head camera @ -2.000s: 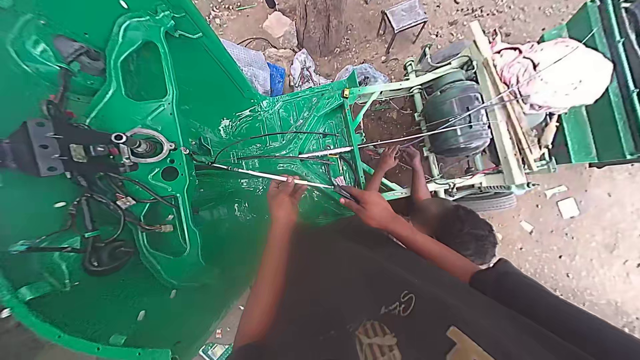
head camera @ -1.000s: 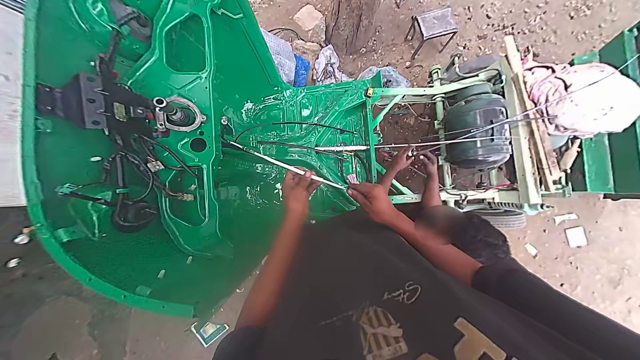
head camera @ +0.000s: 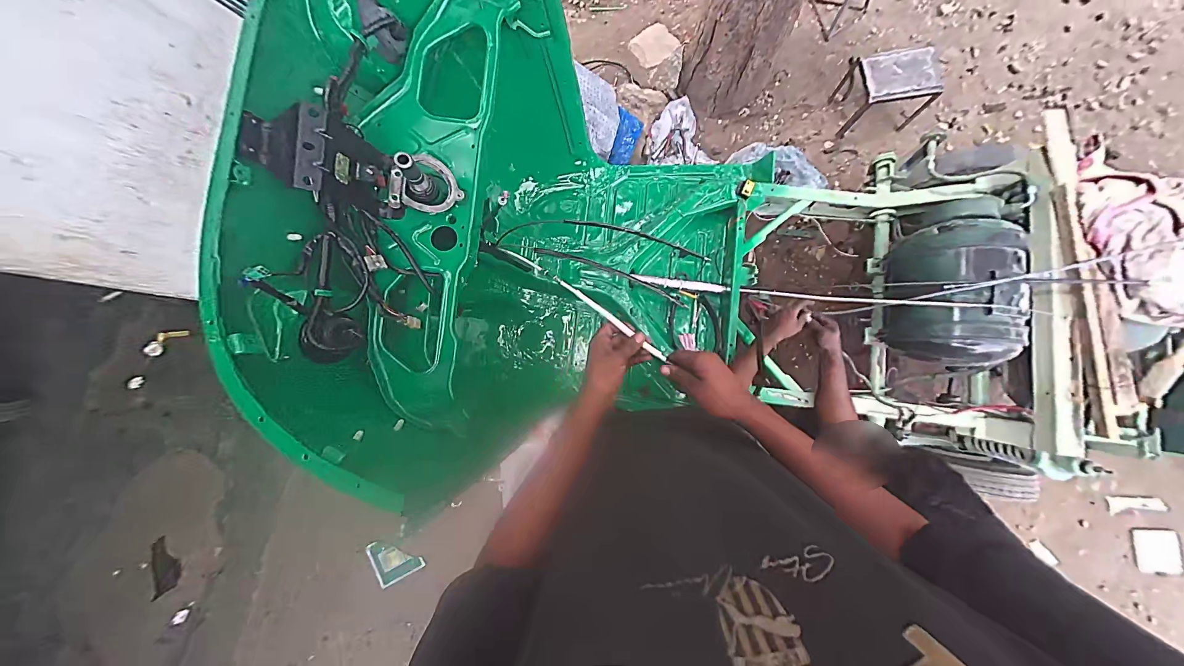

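Observation:
My left hand grips a white cable sleeve that slants across the green floor pan of a vehicle body. Close to its right, my right hand pinches the lower end of the same sleeve. The sleeve's upper end meets dark wiring that comes out by the steering column. A second, longer white sleeve runs right from the floor pan over the pale green chassis frame. Thin black cables curve over the pan.
A co-worker's hands are just right of mine, over the frame. Beyond them lie a black cylindrical tank, wooden planks and a wheel. A small metal stool stands on the dirt. A wiring harness hangs at left.
The view has shifted, with the green body further right in it. Both my hands stay on the white sleeve. The co-worker's hands remain close together over the frame.

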